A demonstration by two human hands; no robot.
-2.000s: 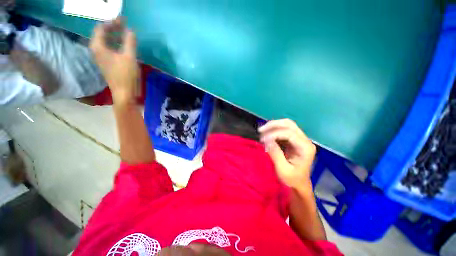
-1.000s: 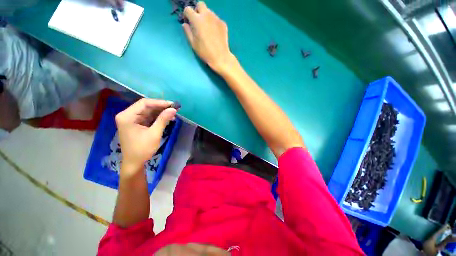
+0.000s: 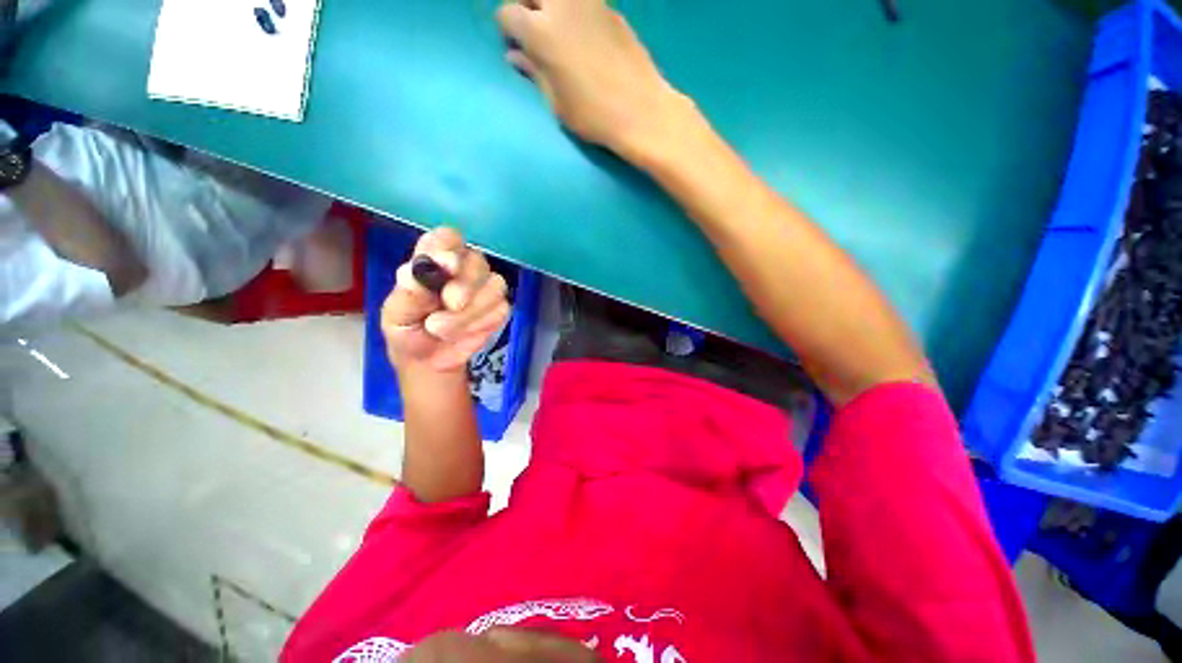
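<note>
My left hand (image 3: 447, 304) is in front of the bench edge, its fingers closed around a small dark moulded part (image 3: 429, 272), whose end shows at the fingertips. My right hand (image 3: 577, 58) is over the green bench top (image 3: 415, 130) at the top edge of the picture, back of the hand up. Its fingers are bent and partly cut off by the picture's edge. Something dark shows at its fingertips, but I cannot tell whether it is a held part or shadow.
A white pad (image 3: 231, 65) with two dark parts lies at the upper left. A blue tray (image 3: 1037, 279) of dark parts is at the right. A blue lower bin (image 3: 382, 376) is below the bench edge. A person in white (image 3: 195, 201) sits at the left.
Since one second ago, the view has shifted, and the loose parts near the bench's far side are mostly out of view. My left hand has turned and closed further around its part.
</note>
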